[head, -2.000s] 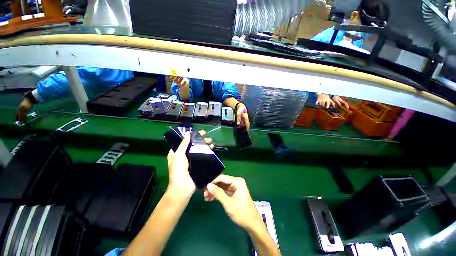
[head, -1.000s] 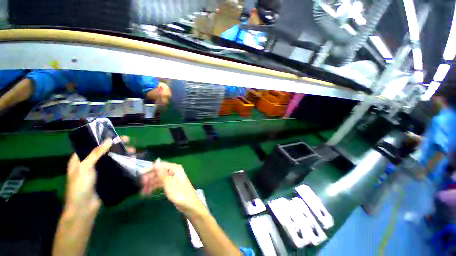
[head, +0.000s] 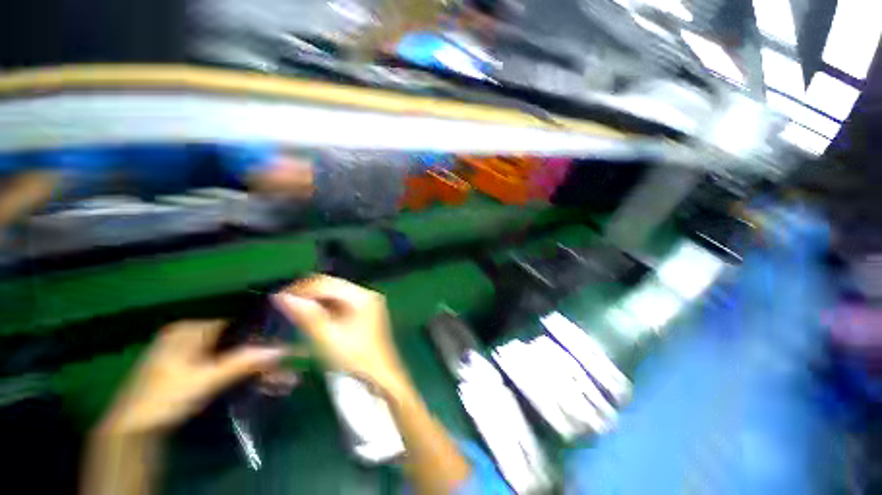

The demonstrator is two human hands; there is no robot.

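The picture is strongly blurred. My left hand point(head: 179, 372) is at the lower left, its fingers and thumb around a dark, flat phone-like piece point(head: 253, 329). My right hand point(head: 343, 324) is bent over the upper right edge of this piece, with thumb and fingertips close together at it. Whether the fingertips grip the piece or a film cannot be told. A thin shiny streak shows below the piece. A silver-white holding fixture point(head: 366, 418) lies on the green bench beside my right wrist.
More silver-white fixtures point(head: 553, 387) lie in a group right of my right forearm, with a darker fixture point(head: 453, 340) behind them. The green conveyor belt point(head: 164, 280) runs across behind my hands. Orange bins point(head: 498, 179) and a blurred blue-clad worker's hand point(head: 282, 177) are on the far side.
The view has swung to the right and blurred. My hands are closer together. My right hand has moved up to the piece's edge, and the pale sheet-like shine between the hands no longer shows.
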